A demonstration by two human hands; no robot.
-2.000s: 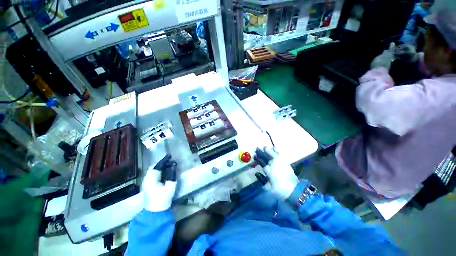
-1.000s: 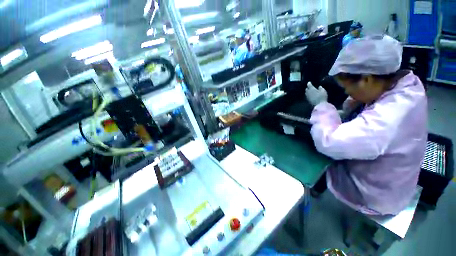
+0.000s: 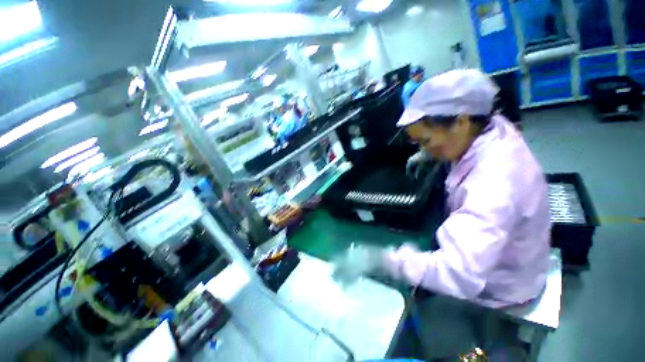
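Observation:
Neither of my hands is in the picture. Only a bit of blue sleeve [image 3: 392,360] and a watch [image 3: 472,355] show at the bottom edge. The right fixture [image 3: 201,322] sits low at the left, near the dark machine head [image 3: 124,276], and is blurred; its parts cannot be told clearly. Another person's gloved hand [image 3: 357,263] is over the white table [image 3: 339,304], blurred; whether it holds anything cannot be told.
A person in pink [image 3: 481,219] sits at the green-matted bench [image 3: 318,237]. A black tray [image 3: 385,201] with a row of parts lies there. A black tote [image 3: 574,212] of parts stands behind. A small black box [image 3: 277,269] stands at the white table's rear.
My view has swung up and right; my hands have left the picture. The right fixture has moved back under the machine head. The person in pink has reached a hand over the white table.

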